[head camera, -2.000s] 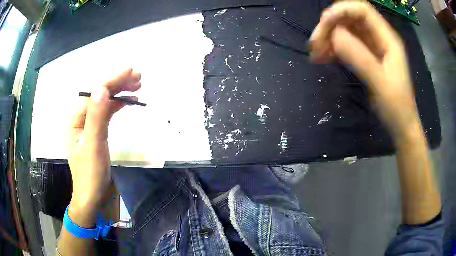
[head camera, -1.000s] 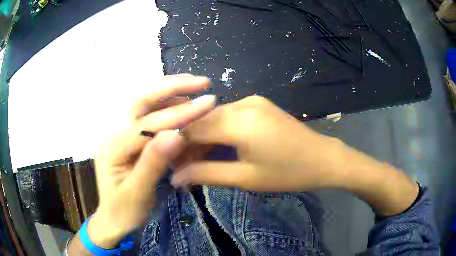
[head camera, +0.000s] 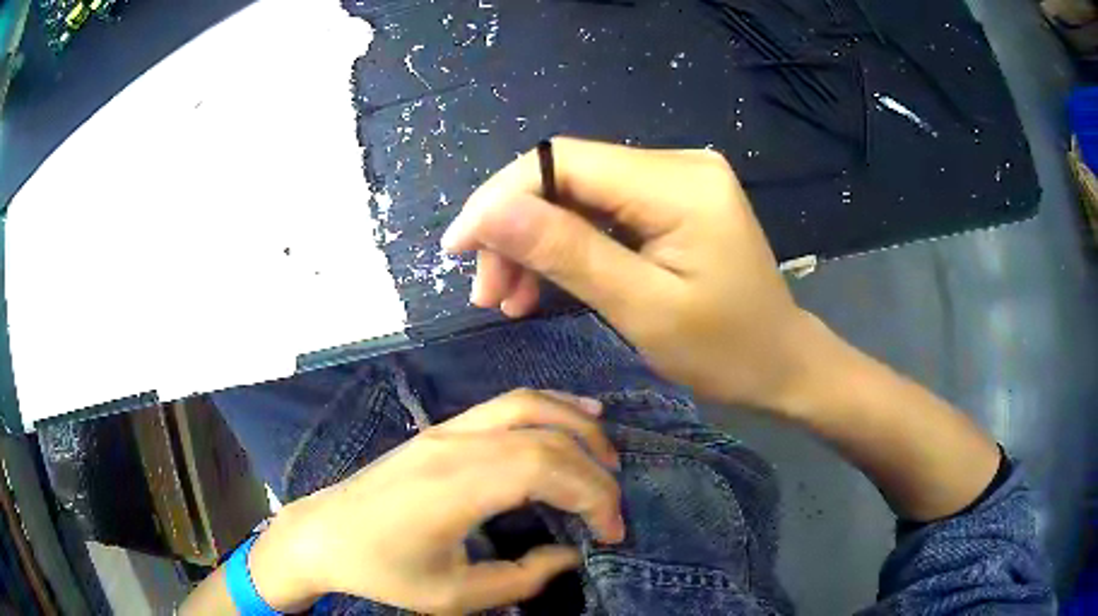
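My right hand (head camera: 650, 253) is above the black mat near its front edge. It holds a short black sleeve (head camera: 547, 171) between thumb and fingers, with one end sticking up; the rest is hidden by the hand. My left hand (head camera: 458, 499) is low over my lap, below the bench edge. Its fingers are curled and apart, and nothing shows in it. Several thin black sleeves (head camera: 789, 78) lie on the mat at the upper right.
A white sheet (head camera: 181, 217) covers the left of the bench. The scuffed black mat (head camera: 915, 181) lies to the right. Part of a green board (head camera: 82, 17) shows at the top left corner. The bench's front edge crosses the view above my lap.
The hands were together a second ago and are now apart. My left hand has dropped to my lap. My right hand has moved up over the mat with the sleeve.
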